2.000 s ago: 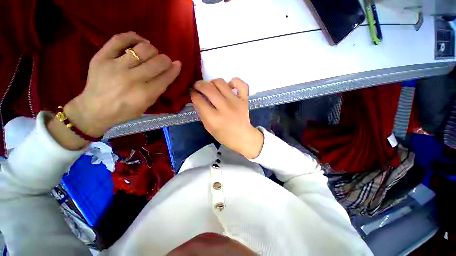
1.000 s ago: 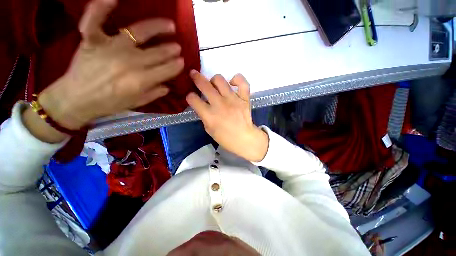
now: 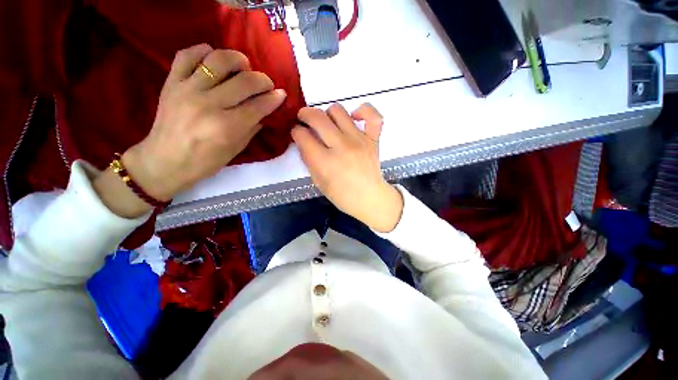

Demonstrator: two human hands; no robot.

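A large dark red garment piece (image 3: 97,67) covers the left of the white table, its right edge running down to the table's front. My left hand (image 3: 208,115) lies on the cloth near that edge, fingers curled, thumb and fingertips close together on the cloth. My right hand (image 3: 338,148) is at the cloth's lower right corner, with fingertips pinching its edge. The presser foot area (image 3: 275,15) shows at the top, above the cloth, beside a grey rounded part (image 3: 320,33) with a red cord (image 3: 349,26).
A phone (image 3: 479,48) and green-and-dark snips (image 3: 537,63) lie on the table at right. A black control panel (image 3: 642,82) is at its right end. Below are a blue bin (image 3: 123,304) with red pieces, and heaped red (image 3: 535,200) and plaid garments (image 3: 546,286) at right.
The view has shifted, bringing the needle area into sight. My left hand has gone from spread to curled on the cloth. My right hand stays at the cloth's corner.
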